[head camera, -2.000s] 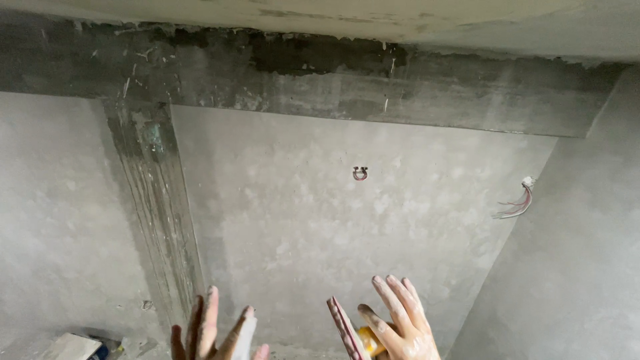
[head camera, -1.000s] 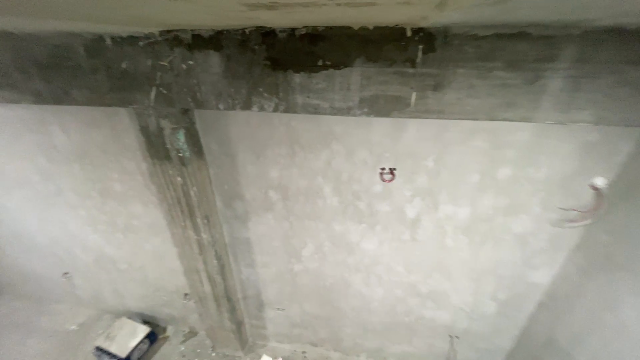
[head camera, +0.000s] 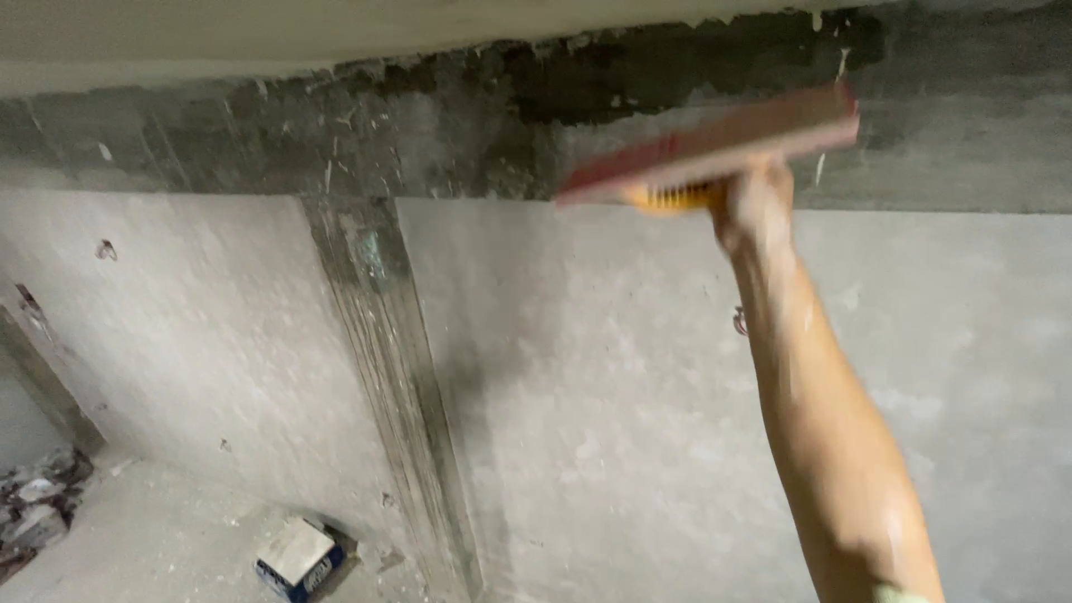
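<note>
My right hand (head camera: 754, 201), at the end of a raised bare arm, grips the yellow handle of a long red plastering float (head camera: 712, 146). The tool is blurred and tilted, its right end higher than its left. It lies in front of the dark grey concrete beam (head camera: 469, 134) below the ceiling; whether it touches the beam cannot be told. White residue marks the hand and forearm. My left hand is out of the frame.
Below the beam spans a pale plastered wall (head camera: 603, 419), split by a rough concrete column (head camera: 389, 360). Wires (head camera: 739, 321) poke out behind my forearm. A box (head camera: 297, 553) stands on the floor, and rubble (head camera: 38, 511) lies at the far left.
Both hands were low in view two seconds ago, and neither showed one second ago. Now my right arm reaches up with the red float. The view has swung left.
</note>
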